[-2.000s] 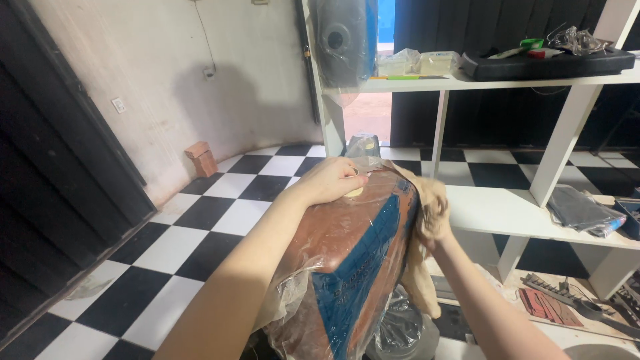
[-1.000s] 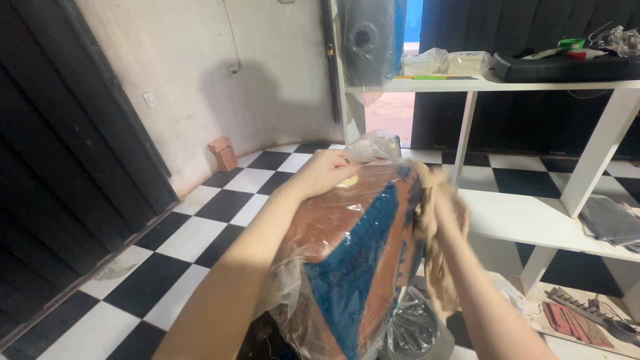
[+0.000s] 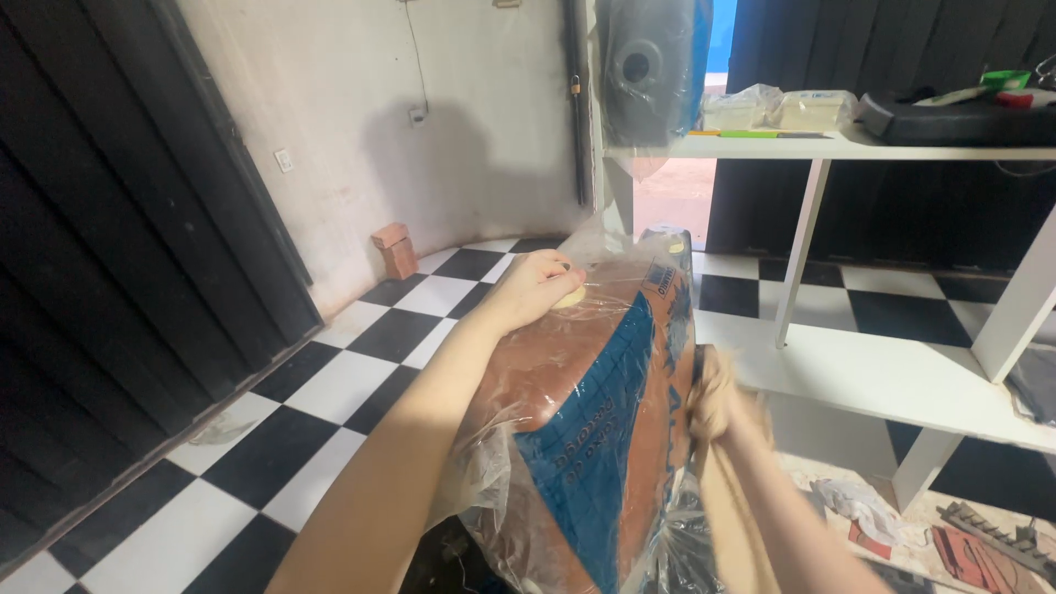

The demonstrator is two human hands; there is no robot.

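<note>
A brown and blue box-shaped item (image 3: 569, 371) in clear plastic wrap, bearing print, stands below me; it looks like a toilet flush tank. My left hand (image 3: 546, 282) rests on its top, fingers bent around a round cream-coloured piece (image 3: 571, 297). At the item's right side, my right hand (image 3: 716, 396) is shut on a tan cloth (image 3: 730, 503) that hangs down and lies against the wrap. The right hand is somewhat blurred. The item's lower end runs out of view.
White shelving (image 3: 858, 371) stands at the right, with a plastic-wrapped grey item (image 3: 643, 74), clear packages (image 3: 813, 109) and a black tray-like piece (image 3: 957, 120) on its upper shelf. Bricks (image 3: 399, 252) stand by the wall. Metal strips (image 3: 998, 536) lie at lower right.
My right hand with the cloth has moved lower along the wrapped item's right side. My left hand stays on top. The view has turned slightly left.
</note>
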